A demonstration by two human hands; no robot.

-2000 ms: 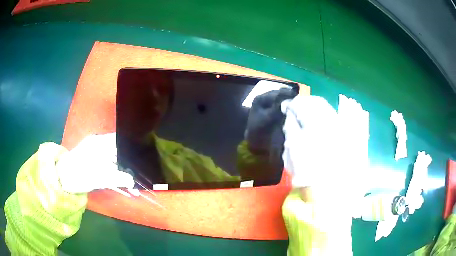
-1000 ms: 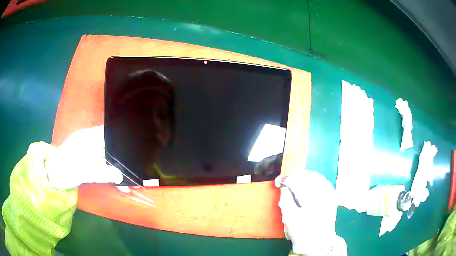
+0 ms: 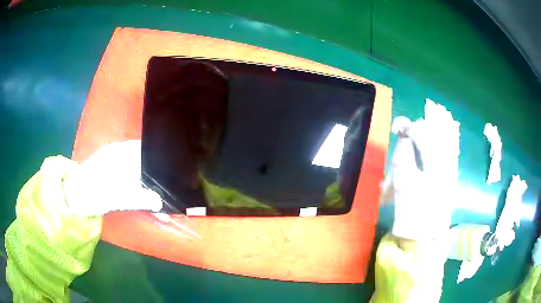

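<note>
A glossy black display panel (image 3: 255,136) lies face up on an orange-red foam pad (image 3: 249,251). Two small white tabs sit on its lower edge. My left hand (image 3: 110,180), in a white glove, is at the panel's lower left corner with its fingers on that corner, beside thin bright lines. My right hand (image 3: 409,177), in a white glove and overexposed, is off the panel, just right of the pad, against the long white ragged strip (image 3: 444,130). Whether it holds a wipe cannot be told, as glove and strip blend in white.
The pad lies on a glossy green bench (image 3: 237,18). At right are a pale bottle with a round metallic top (image 3: 468,241) and loose white pieces (image 3: 492,151). Part of another person's sleeve (image 3: 528,290) shows at the lower right edge.
My right hand has moved from the panel's lower right corner up and right to the white strip. My left hand stays at the lower left corner. The view has shifted slightly.
</note>
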